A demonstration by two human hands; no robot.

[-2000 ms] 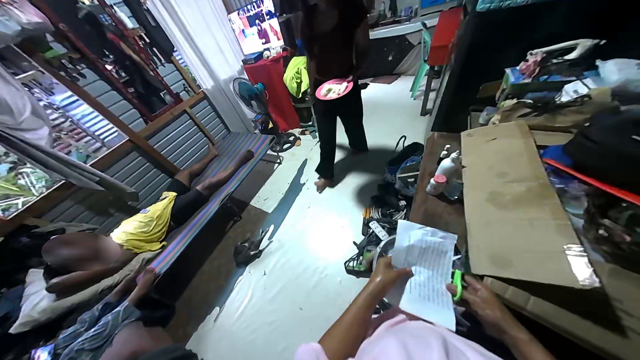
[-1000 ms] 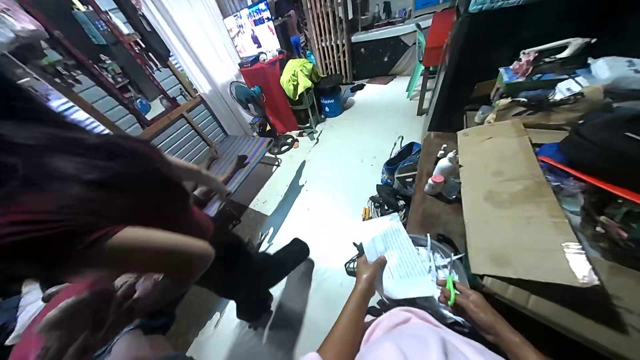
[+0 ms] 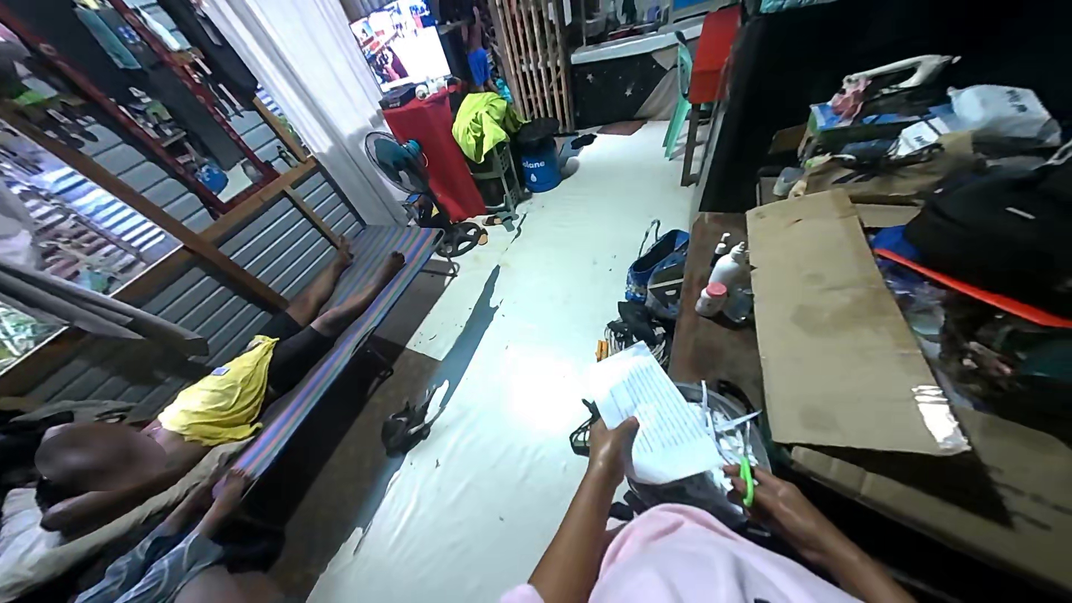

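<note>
My left hand (image 3: 613, 448) grips the lower left edge of a sheet of paper (image 3: 653, 414) that bears lines of writing. Just right of the sheet, my right hand (image 3: 766, 498) holds scissors by their green handle (image 3: 747, 481); the blades cannot be made out clearly. Beneath and beside the paper is a round container (image 3: 760, 444) with white paper strips (image 3: 730, 427) in it. Part of the container is hidden by the sheet and my hands.
A cardboard sheet (image 3: 837, 335) lies on the wooden table (image 3: 703, 352) at right, beside bottles (image 3: 729, 266). A blue bag (image 3: 657, 260) stands on the floor. At left a person (image 3: 222, 398) lies on a striped bed (image 3: 335, 360); another person's hand (image 3: 230, 490) is near its edge. A fan (image 3: 398, 163) stands behind.
The person who stood ahead with a pink plate passed by on the left and is out of view. The paper has tilted and moved, and the container with strips now shows beside it.
</note>
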